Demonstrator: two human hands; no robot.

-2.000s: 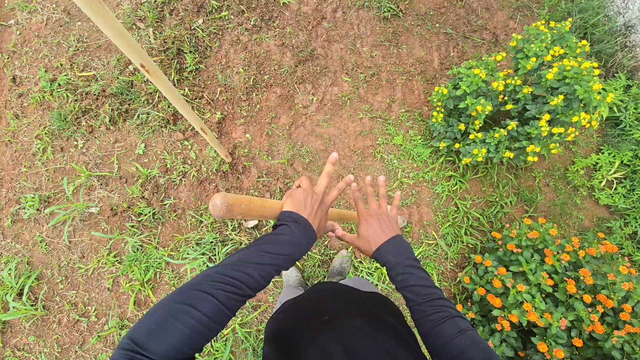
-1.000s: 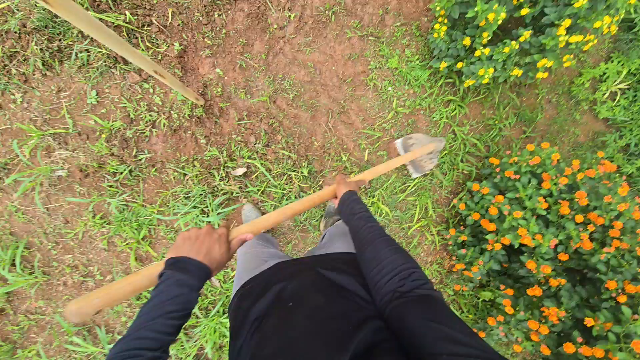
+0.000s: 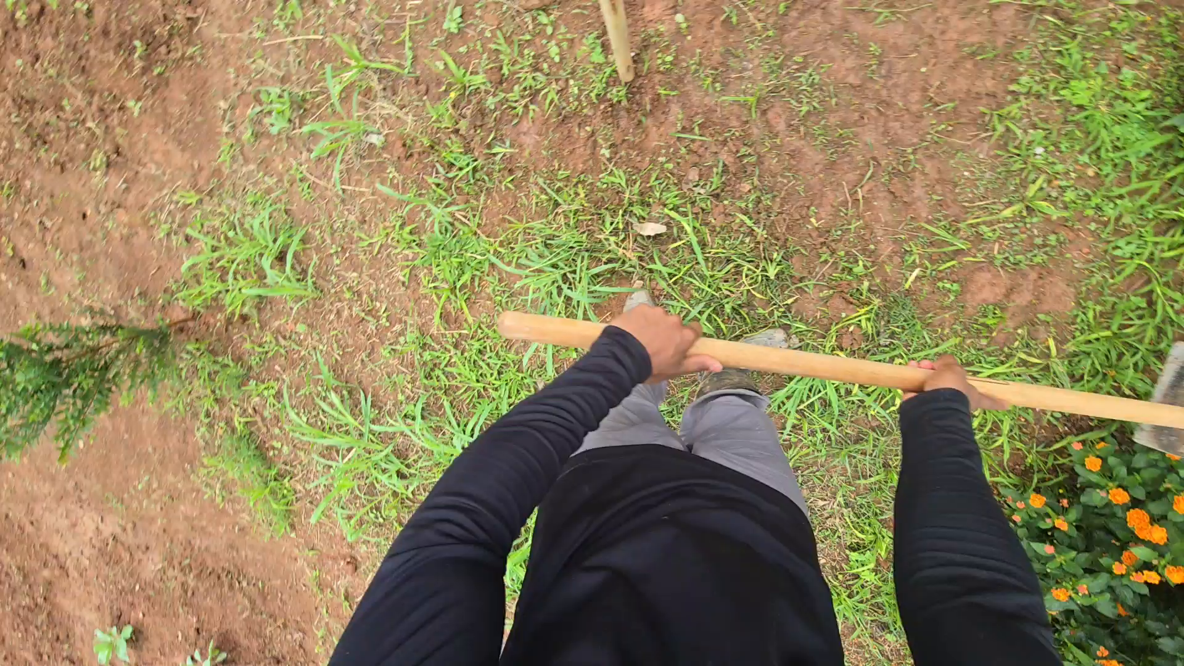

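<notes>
A long-handled tool, likely a hoe, lies across in front of my legs, its pale wooden handle (image 3: 814, 363) tilted slightly down to the right. My left hand (image 3: 661, 342) is closed around the handle near its thick rounded end. Farther right along the same handle, my right hand (image 3: 953, 382) grips it. The flat grey metal blade (image 3: 1167, 398) is at the right edge, partly cut off by the frame, just above the orange flowers.
An upright wooden pole (image 3: 618, 42) meets the soil at the top. An orange-flowered bush (image 3: 1119, 555) grows at lower right, and a feathery green shrub (image 3: 79, 375) at far left. Grass tufts and a dry leaf (image 3: 649, 228) lie on reddish ground near my shoes (image 3: 731, 381).
Two seconds ago both hands had spread fingers at the handle; now both are closed around it. Since one second ago the tool has shifted right relative to my body. The view has moved left.
</notes>
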